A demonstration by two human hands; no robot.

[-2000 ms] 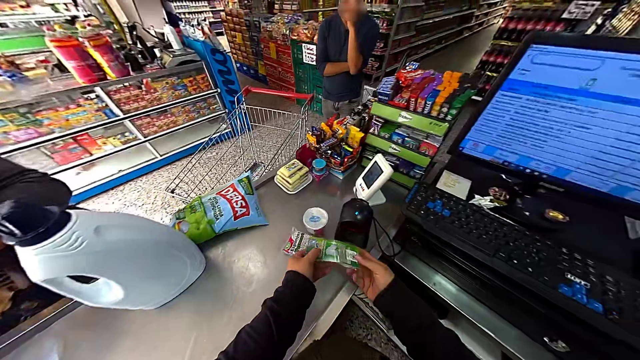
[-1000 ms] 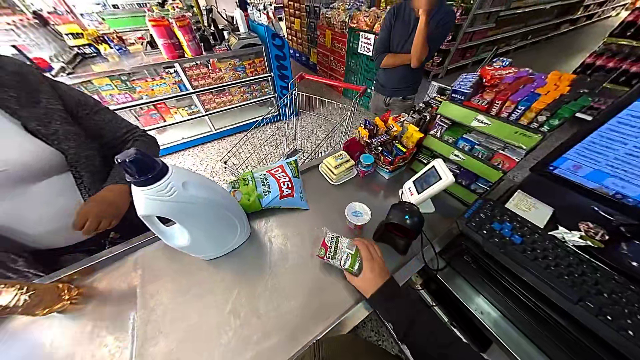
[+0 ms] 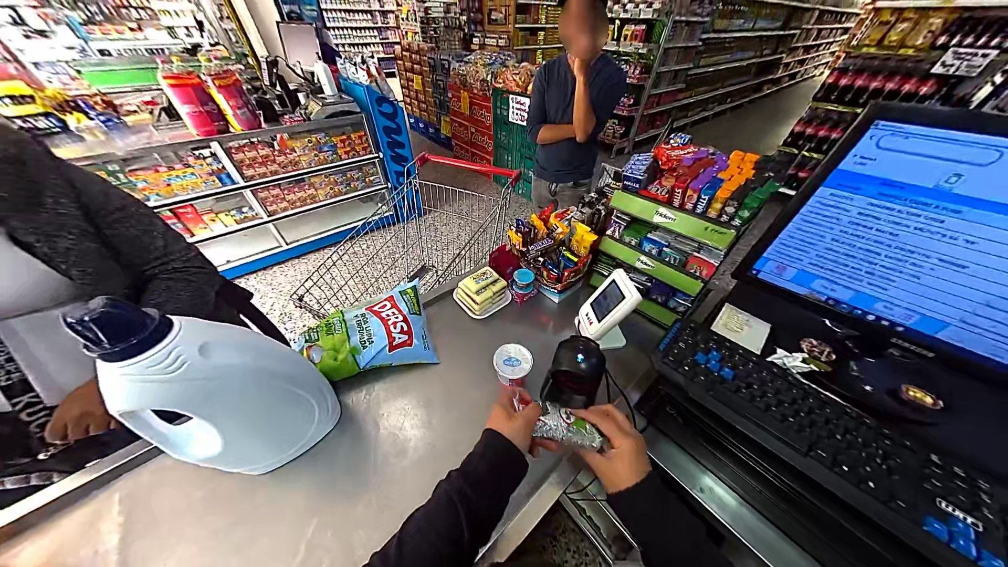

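My left hand (image 3: 513, 417) and my right hand (image 3: 616, 447) hold a small green and silver packet (image 3: 568, 428) between them, just in front of a black barcode scanner (image 3: 575, 370) on the metal counter (image 3: 378, 472). A lidded plastic cup (image 3: 513, 362) stands right behind my left hand. Farther left lies a blue and green Dersa detergent bag (image 3: 378, 331), beside a large pale blue jug with a dark cap (image 3: 228, 394). Yellow packs on a white tray (image 3: 482, 293) and a blue-lidded jar (image 3: 524, 282) are at the counter's far end.
A white card terminal (image 3: 610, 303) stands behind the scanner. To the right are a keyboard (image 3: 803, 425) and a monitor (image 3: 906, 213). A candy rack (image 3: 669, 224), a candy basket (image 3: 551, 252) and a shopping cart (image 3: 441, 213) stand beyond. One person is at the left, another behind the cart.
One second ago only my right hand held the packet; now my left hand is on it too, and the packet is in front of the scanner.
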